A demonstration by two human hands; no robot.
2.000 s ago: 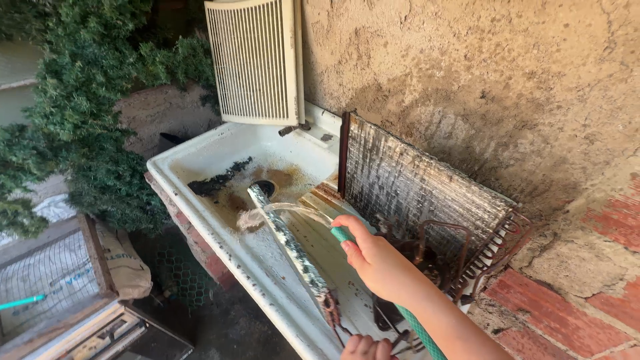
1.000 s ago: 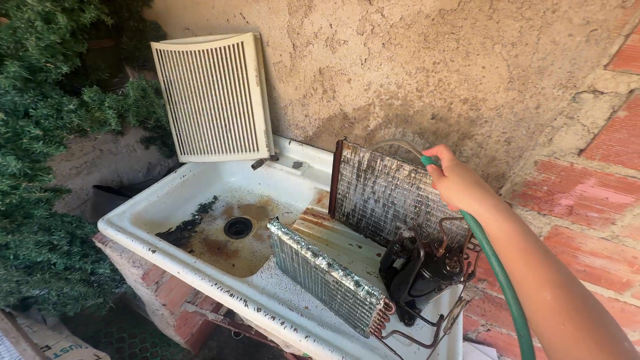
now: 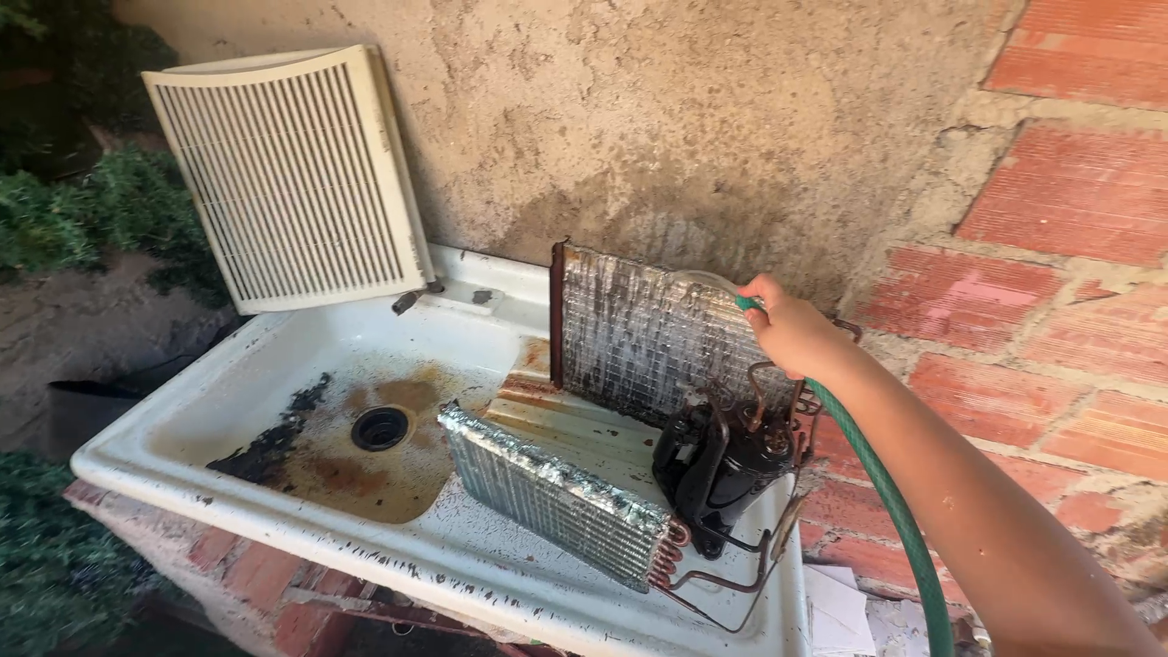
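Note:
My right hand (image 3: 787, 324) grips the end of a green garden hose (image 3: 876, 474) at the top of the larger finned coil (image 3: 666, 338). Water runs from the hose onto that coil's upper edge. The coil stands upright against the wall on the drainboard of a white enamel sink (image 3: 511, 589). A black compressor (image 3: 725, 465) with bent pipes sits in front of it. Nearer the front edge lies a smaller finned coil (image 3: 557, 497) with copper bends at its right end. My left hand is out of view.
A cream slatted grille (image 3: 287, 182) leans on the wall at the sink's back left, beside a metal tap (image 3: 418, 297). Black debris (image 3: 278, 438) and rust stains surround the drain (image 3: 380, 429). Red brick wall (image 3: 1068, 192) stands right; green shrubs (image 3: 46, 219) grow left.
My left hand, earlier low by the smaller coil, is out of view. That coil was tilted up and now rests on the sink. The hose's water has moved from the basin side to the larger coil.

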